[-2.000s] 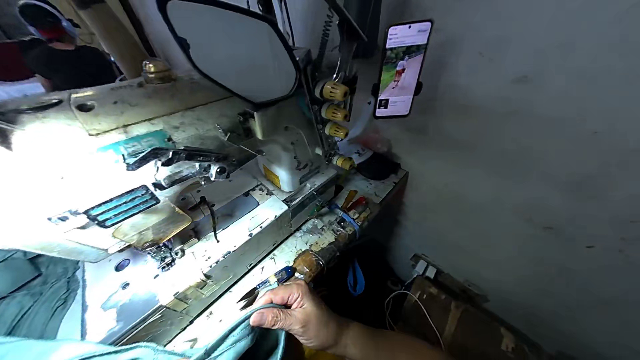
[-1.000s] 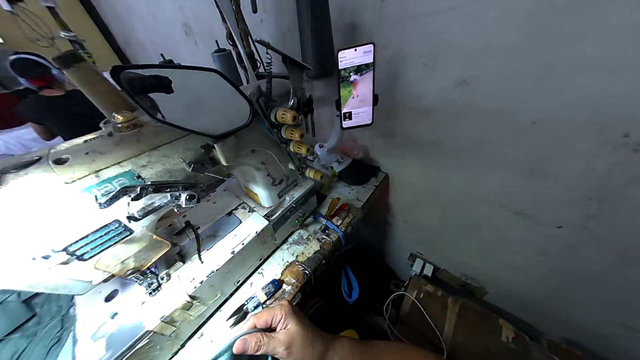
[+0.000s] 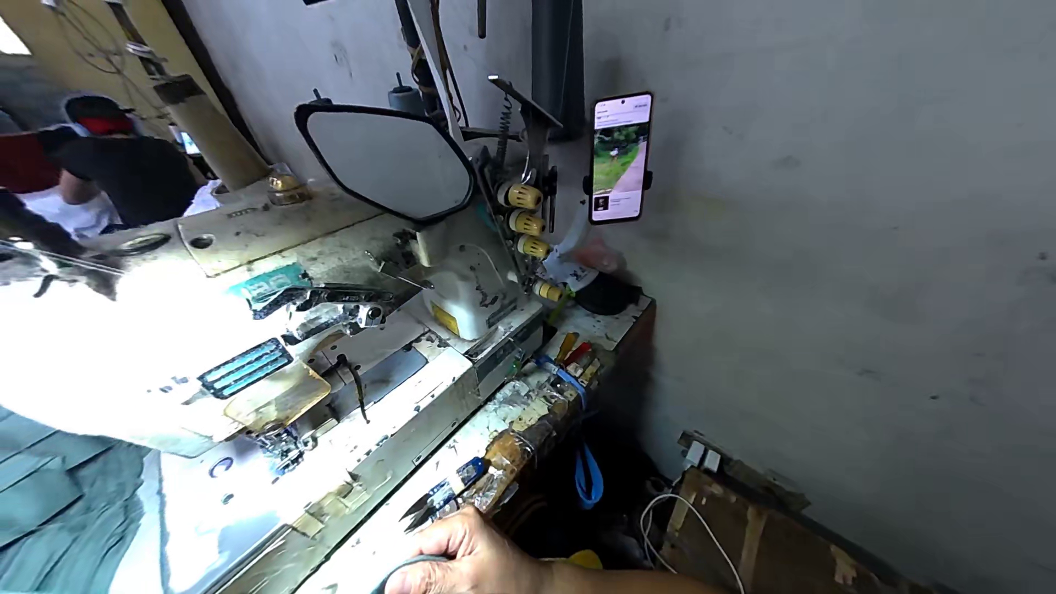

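At the bottom centre my right hand (image 3: pixel 470 554) pinches an edge of grey-green fabric (image 3: pixel 417 562) between thumb and fingers, low over the table's front edge. Just above it lie thread snips (image 3: pixel 445 493) with a blue handle. Up and left of the hand stands an industrial sewing machine (image 3: pixel 470 289), its needle and presser foot area (image 3: pixel 285 445) brightly lit. More grey-green fabric (image 3: pixel 58 495) lies in folds at the lower left. My left hand is out of view.
A mirror (image 3: pixel 392 165) and yellow thread tension knobs (image 3: pixel 526 221) rise above the machine. A phone (image 3: pixel 620 157) is mounted by the wall. A cardboard box (image 3: pixel 742 536) with a white cable stands lower right. A person (image 3: pixel 128 161) sits far left.
The view has turned left. My right hand still grips the fabric, and much less of that cloth shows beside it than two seconds ago. The phone's picture has changed.
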